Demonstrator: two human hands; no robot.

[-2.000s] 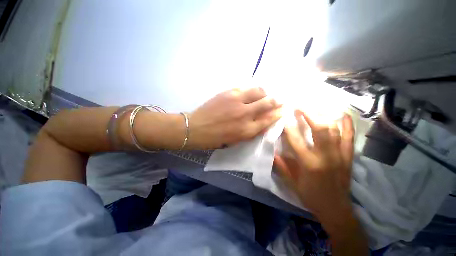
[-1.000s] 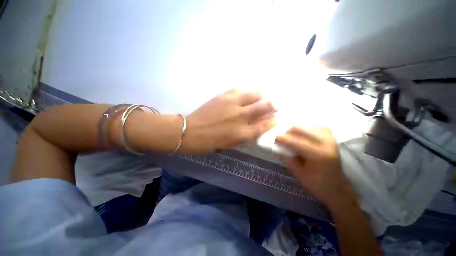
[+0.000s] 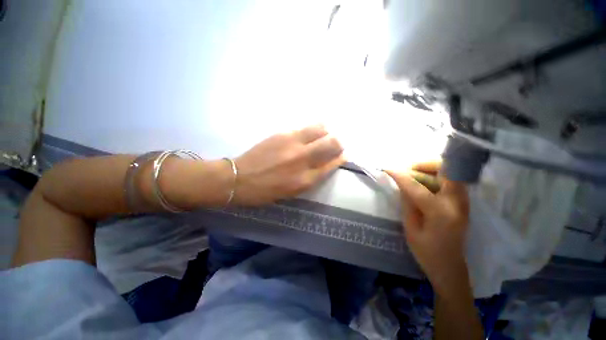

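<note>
My left hand (image 3: 292,166) rests on the white machine bed with its fingers curled. The fingertips are lost in glare, and I cannot tell what lies under them. A short white edge with a dark line (image 3: 359,170) runs from these fingertips towards my right hand. My right hand (image 3: 435,212) is to the right, below the needle area, with its fingers closed around a yellow-brown handle (image 3: 426,178), which looks like an awl's. Its tip is not clear in the glare.
The white machine head (image 3: 492,40) fills the upper right, blurred. A dark grey cylinder (image 3: 465,158) hangs beside my right hand. White garment folds (image 3: 518,206) lie at the right. The numbered ruler strip (image 3: 325,226) runs along the table front. A worn, taped edge (image 3: 46,86) is at the left.
The white cloth seen between my hands is mostly out of sight. My right hand now holds the yellow-brown handle. The machine head appears further left, and the ruler is more exposed than two seconds ago.
</note>
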